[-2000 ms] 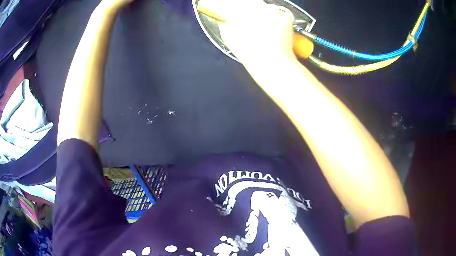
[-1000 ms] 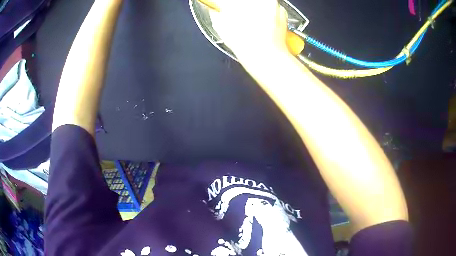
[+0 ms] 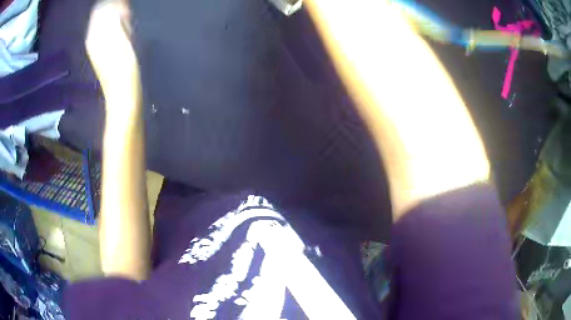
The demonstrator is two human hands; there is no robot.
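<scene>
My left hand (image 3: 114,31) is at the top left over the dark table (image 3: 213,131), blurred, its fingers near the top edge; whether it holds anything cannot be told. My right hand is cut off by the top edge; only the bright forearm shows. A metal corner of the iron (image 3: 287,5) shows at the top edge beside that forearm. The rest of the iron is out of the picture. Dark fabric strips (image 3: 34,78) lie at the left edge of the table.
Pale blue-grey cut pieces (image 3: 19,31) lie at the left. A blue lattice crate (image 3: 59,187) stands below the table at left. A blue and yellow hose pair (image 3: 460,36) runs to the right. A magenta ribbon (image 3: 511,59) lies at the far right.
The view has shifted to the right and turned. My left hand has come into view. My right hand and most of the iron have gone out past the top edge. More magenta ribbon shows.
</scene>
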